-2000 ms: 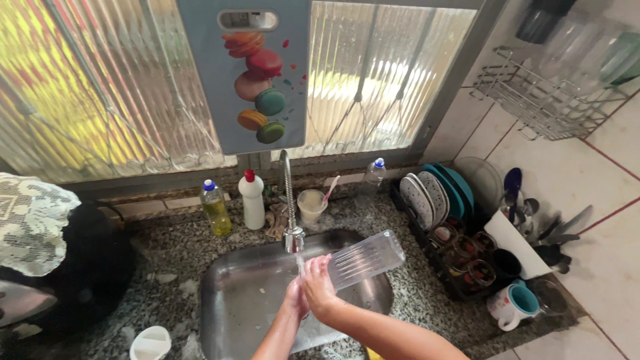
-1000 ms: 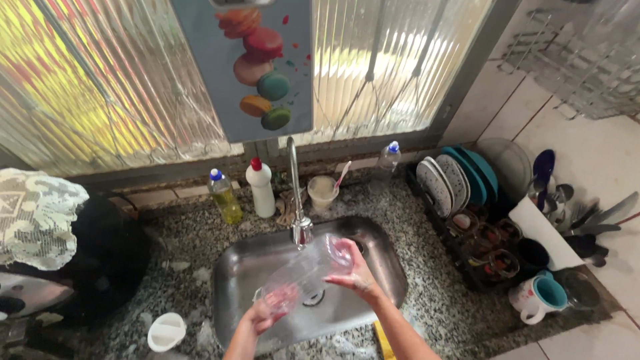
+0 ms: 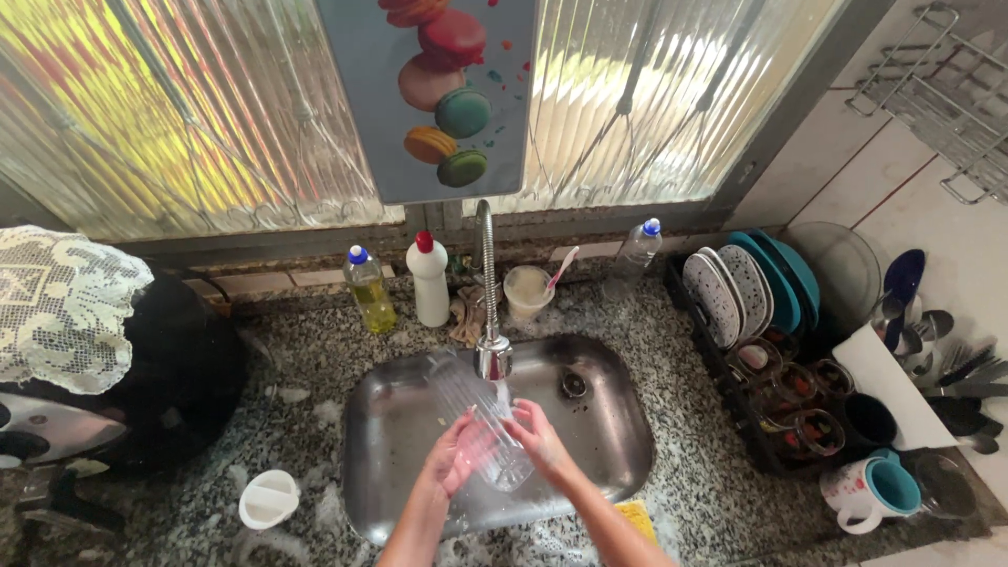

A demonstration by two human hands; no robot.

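Both hands are over the stainless steel sink (image 3: 551, 496), around a clear ribbed plastic container (image 3: 480, 425). My left hand (image 3: 457, 457) holds its left side, and my right hand (image 3: 539, 441) grips the right side near its lower end. The container lies tilted, its far end up and to the left, partly blurred. Water runs from the flexible faucet (image 3: 494, 354) just above it. The sink drain (image 3: 572, 383) shows to the right. A white lid-like piece with a bar across (image 3: 269, 499) lies on the granite counter left of the sink.
Behind the sink stand a yellow-liquid bottle (image 3: 370, 295), a white bottle with red cap (image 3: 430, 283), a tub (image 3: 528, 291) and a clear bottle (image 3: 634, 260). A black dish rack (image 3: 732, 409) and mug (image 3: 866, 496) are right, a yellow sponge (image 3: 636, 518) near the front, a black appliance (image 3: 181, 354) left.
The container has turned in my hands: a second ago it slanted up to the right, and now its far end points up and to the left under the faucet.
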